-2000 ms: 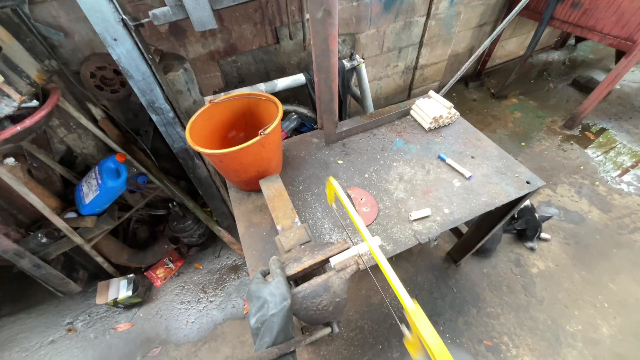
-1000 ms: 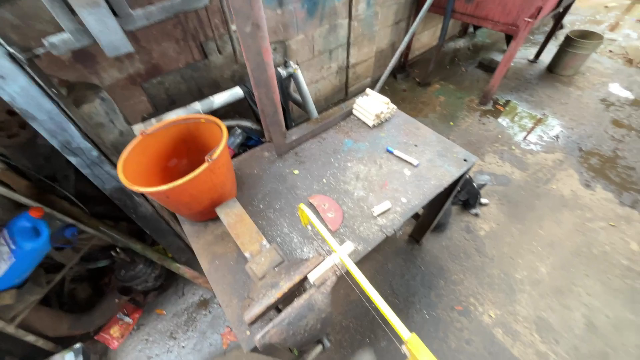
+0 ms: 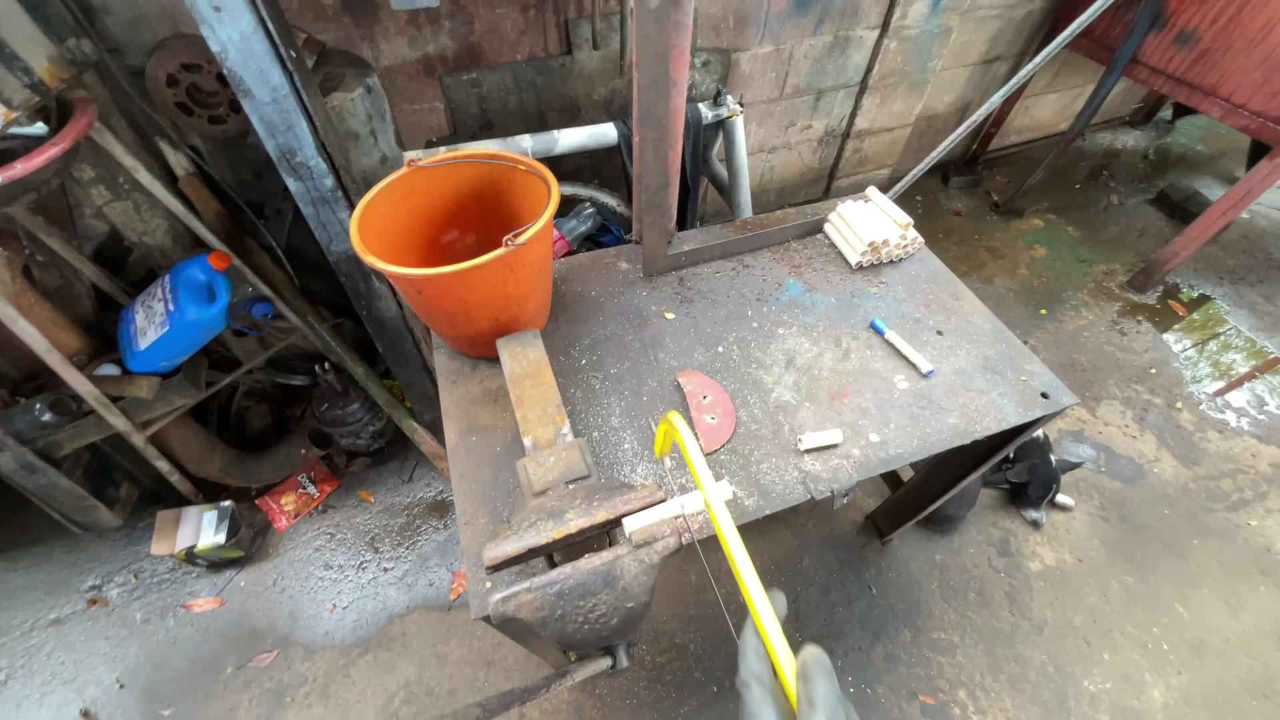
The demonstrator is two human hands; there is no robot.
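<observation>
My right hand (image 3: pixel 795 670), in a grey glove at the lower edge, is closed on the yellow frame of a hacksaw (image 3: pixel 738 540). The saw's thin blade crosses a short cream plastic tube (image 3: pixel 665 515) that sits in the jaws of a metal bench vise (image 3: pixel 590 590). My left hand is out of view. Just beyond the saw's tip lies a red half-disc (image 3: pixel 708 412) with holes. A cut tube piece (image 3: pixel 820 439) rests to its right, with a marker (image 3: pixel 902 347) farther back. Similar tubes (image 3: pixel 872 228) are stacked at the table's back edge.
An orange bucket (image 3: pixel 455 250) stands on the metal table (image 3: pixel 620 330) at the back left, behind the vise. A steel upright (image 3: pixel 660 130) rises at the rear. A blue jug (image 3: pixel 175 312) sits on the left rack. A black-and-white animal (image 3: pixel 1030 478) lies beside the table's right leg.
Two seconds ago a grey-gloved hand was at the vise's left side; it is out of view now. The view has swung right and back.
</observation>
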